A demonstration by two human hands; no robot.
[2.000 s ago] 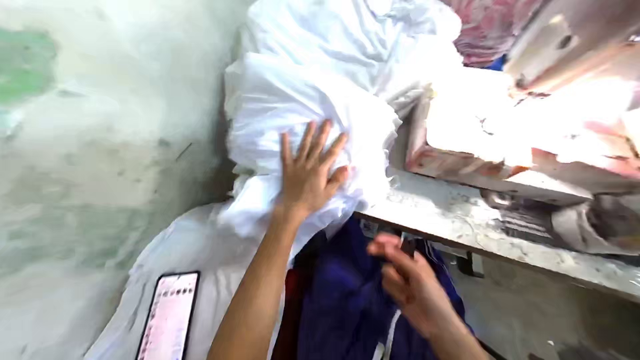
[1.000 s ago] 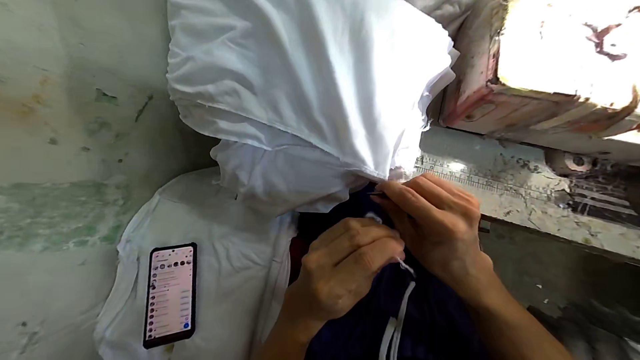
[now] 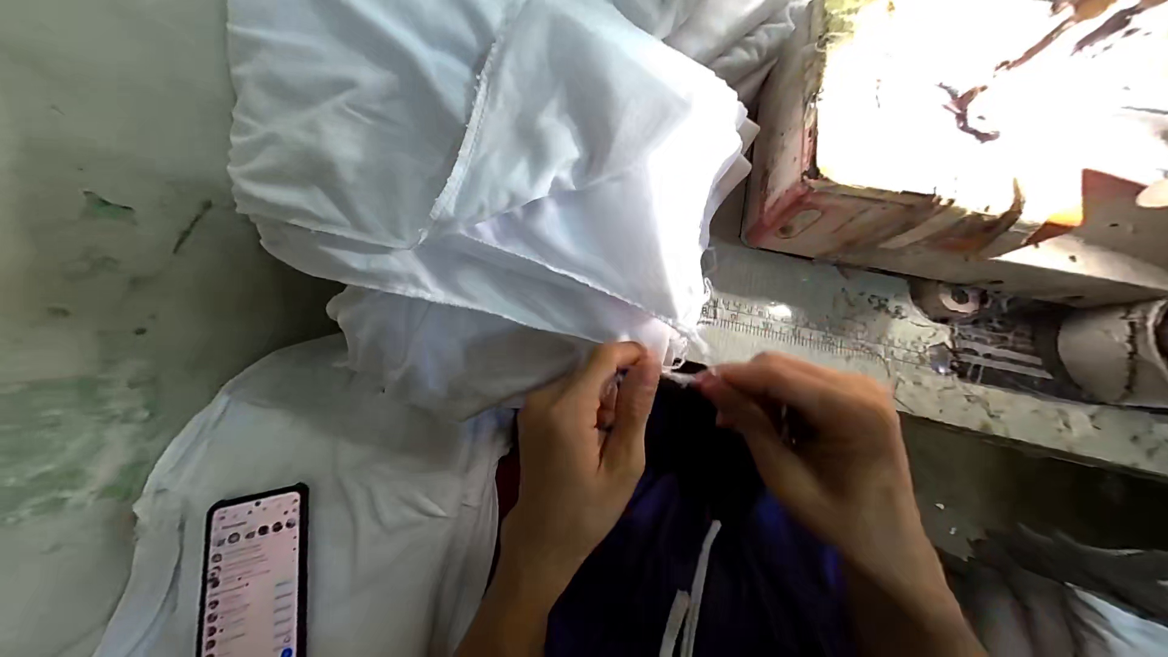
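A pile of white sewn fabric pieces (image 3: 566, 155) with overlocked seams lies across the upper middle. My left hand (image 3: 584, 438) pinches the lower corner of that fabric between thumb and fingers. Close on its right, my right hand (image 3: 812, 429) has thumb and forefinger closed on a short bit of white thread (image 3: 686, 376) at the same corner. More white fabric (image 3: 365, 456) is spread at lower left, and on it lies a smartphone (image 3: 254, 575) with its screen lit.
A worn, stained box (image 3: 785, 201) stands at upper right on the table edge, beside a printed measuring scale (image 3: 794, 333). A roll-like object (image 3: 1109, 351) lies below the box. A stained wall (image 3: 109, 274) runs along the left. Dark blue clothing (image 3: 730, 566) with white drawstrings is beneath my hands.
Two seconds ago my left hand lay flat on the bunched fabric and my right hand was apart from it. Both hands have since come together at the fabric's lower corner. The view has shifted closer.
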